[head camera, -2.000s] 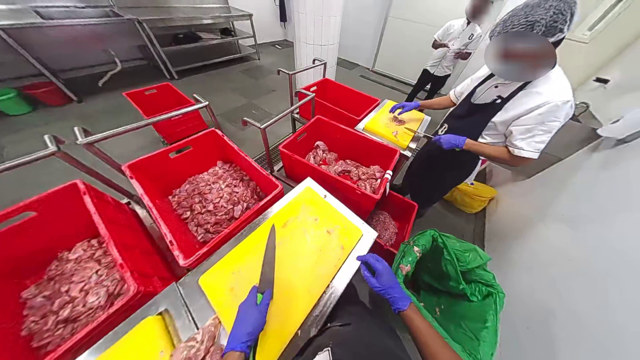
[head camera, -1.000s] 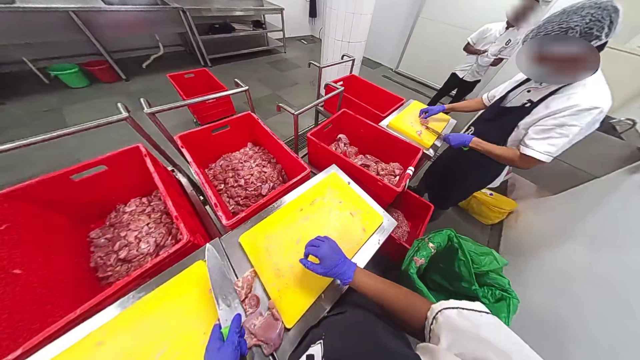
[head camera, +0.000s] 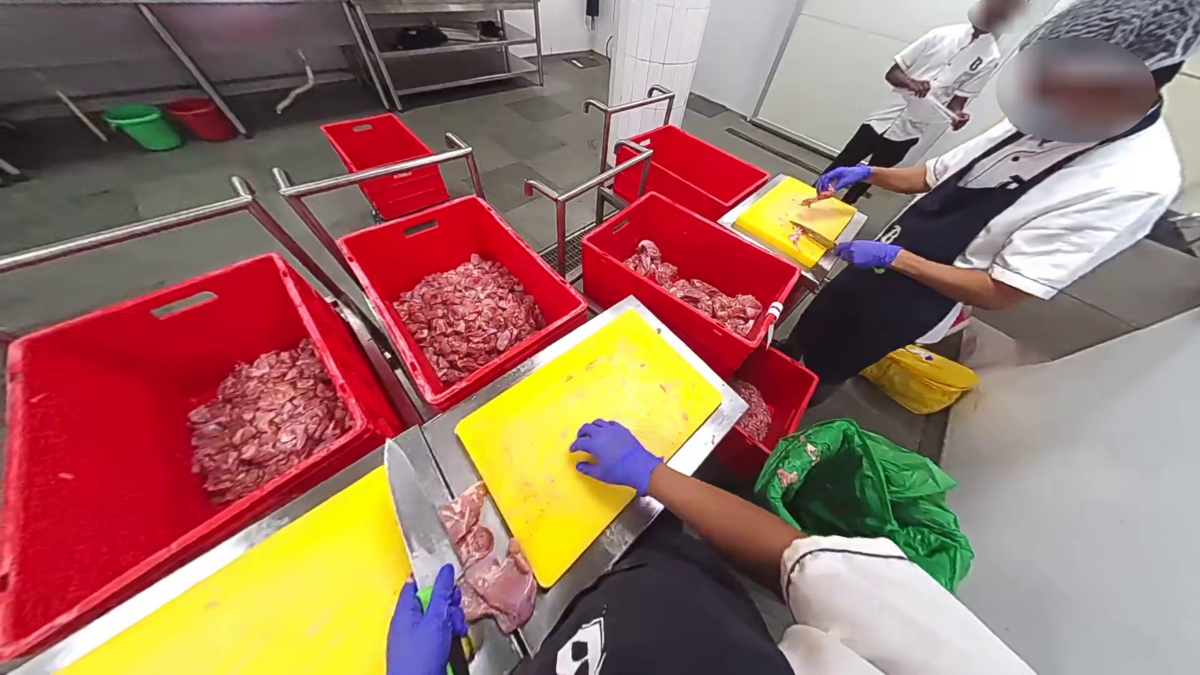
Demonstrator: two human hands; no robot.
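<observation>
My left hand [head camera: 424, 619], in a blue glove, grips the green-and-black handle of a large knife [head camera: 412, 506], its blade pointing up and away beside the left yellow board. Close to its right, pieces of raw meat [head camera: 492, 572] lie on the metal surface between two boards. My right hand [head camera: 614, 455], also gloved, is over the yellow cutting board [head camera: 572, 394] with its fingers curled and nothing visible in them. Whether it touches the board I cannot tell.
Red crates with cut meat stand beyond the boards: left [head camera: 103, 375], middle [head camera: 375, 253] and right [head camera: 600, 253]. A second yellow board [head camera: 272, 581] lies at lower left. A green bag [head camera: 862, 497] is at my right. A co-worker [head camera: 1059, 206] cuts at another board; another person stands behind.
Two seconds ago my left hand and the knife were over the middle board; they are now left of it. My right hand has moved from beside the green bag to over the board.
</observation>
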